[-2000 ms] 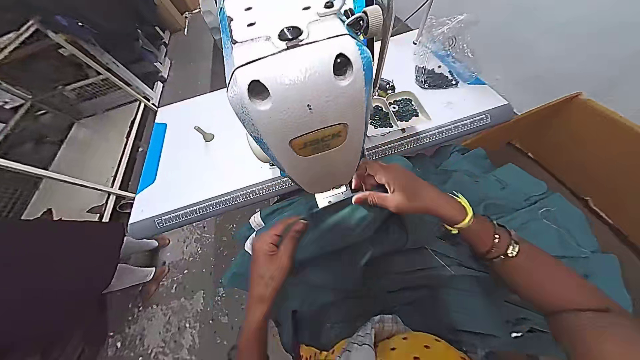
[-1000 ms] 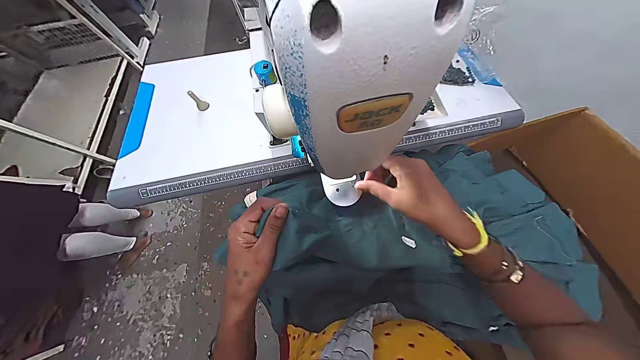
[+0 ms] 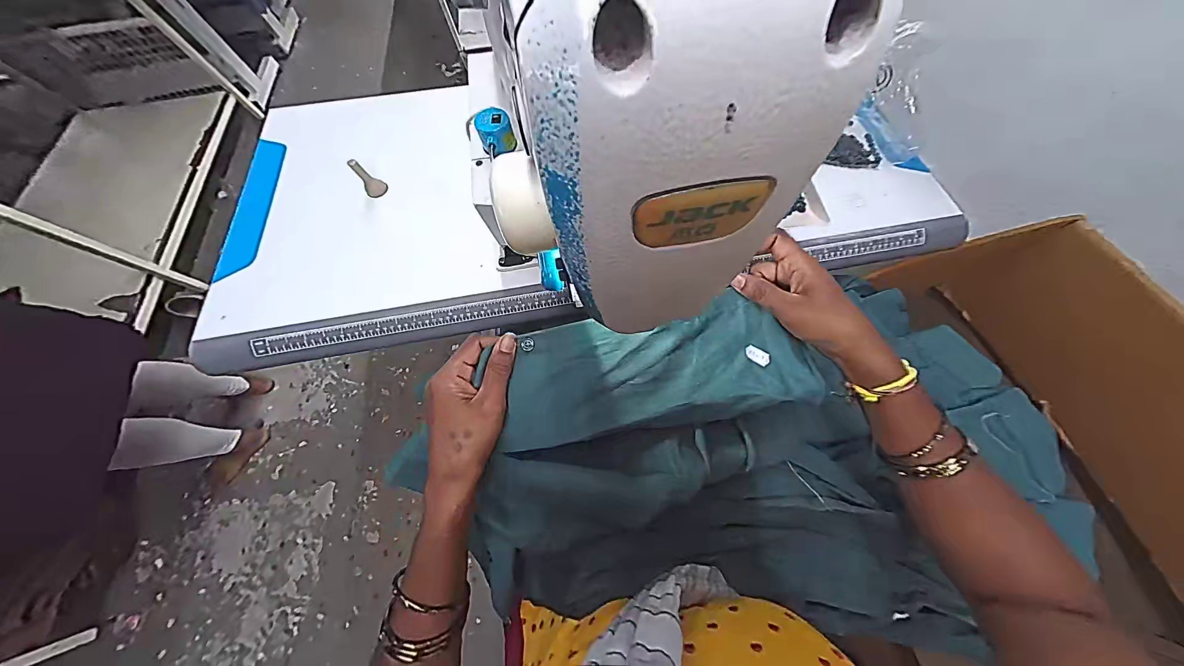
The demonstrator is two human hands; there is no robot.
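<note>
A dark green fabric garment (image 3: 629, 379) lies across my lap, its upper edge running under the head of a white Jack sewing machine (image 3: 684, 120). My left hand (image 3: 472, 398) pinches that edge between thumb and fingers, beside a small round button (image 3: 527, 344). At the right of the machine head, my right hand (image 3: 800, 296) grips the same cloth, fingertips partly behind the head. A small white sticker (image 3: 757, 355) is on the fabric below my right hand. The needle area is hidden by the machine head.
The white machine table (image 3: 370, 250) has a ruler strip (image 3: 416, 324) along its front edge and a small spoon-shaped tool (image 3: 368, 179) on top. Dark buttons (image 3: 853, 151) in plastic lie behind at right. A cardboard box (image 3: 1045, 305) stands right. Another person's legs (image 3: 176, 416) are at left.
My left hand has moved left along the fabric from near the machine head, and the cloth is spread between my hands. The white sticker has come into sight. The view has moved closer to the machine.
</note>
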